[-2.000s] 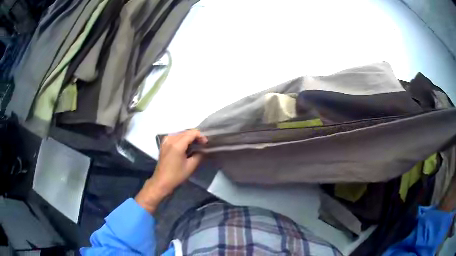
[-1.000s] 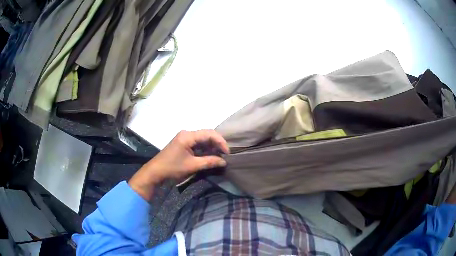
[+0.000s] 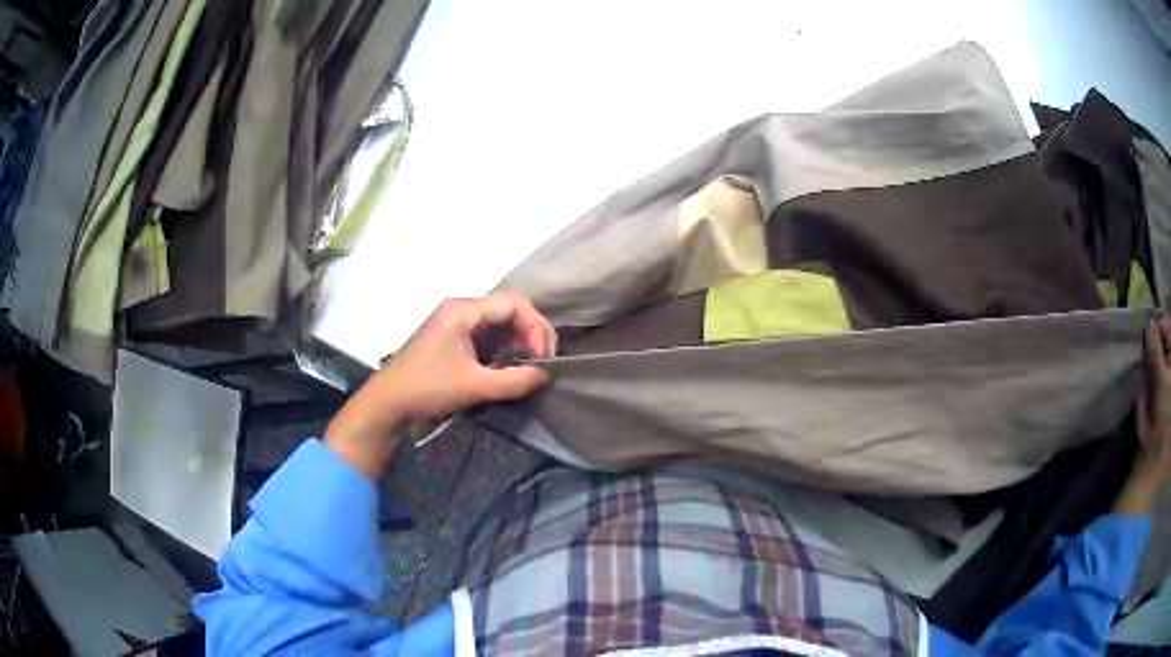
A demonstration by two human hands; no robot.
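A part-sewn garment piece (image 3: 822, 398) stretches across the near side of the white table, taupe with its long straight edge taut between both hands. Behind that edge show a dark brown panel (image 3: 931, 244), a lime patch (image 3: 777, 306) and a cream pocket bag (image 3: 723, 235). My left hand (image 3: 462, 357) pinches the left end of the edge between thumb and fingers. My right hand (image 3: 1156, 404) is at the right rim of the picture, partly cut off, holding the right end of the edge.
A hanging stack of pieces (image 3: 257, 167) in taupe, brown and green lies over the table's left edge. The white table (image 3: 591, 116) spreads behind the garment. A garment pile (image 3: 1111, 193) is at the right. A pale flat panel (image 3: 176, 449) is at lower left, below table level.
The held edge has come up level and taut, and more of the brown panel and lime patch shows behind it. My right hand has come into view at the right rim.
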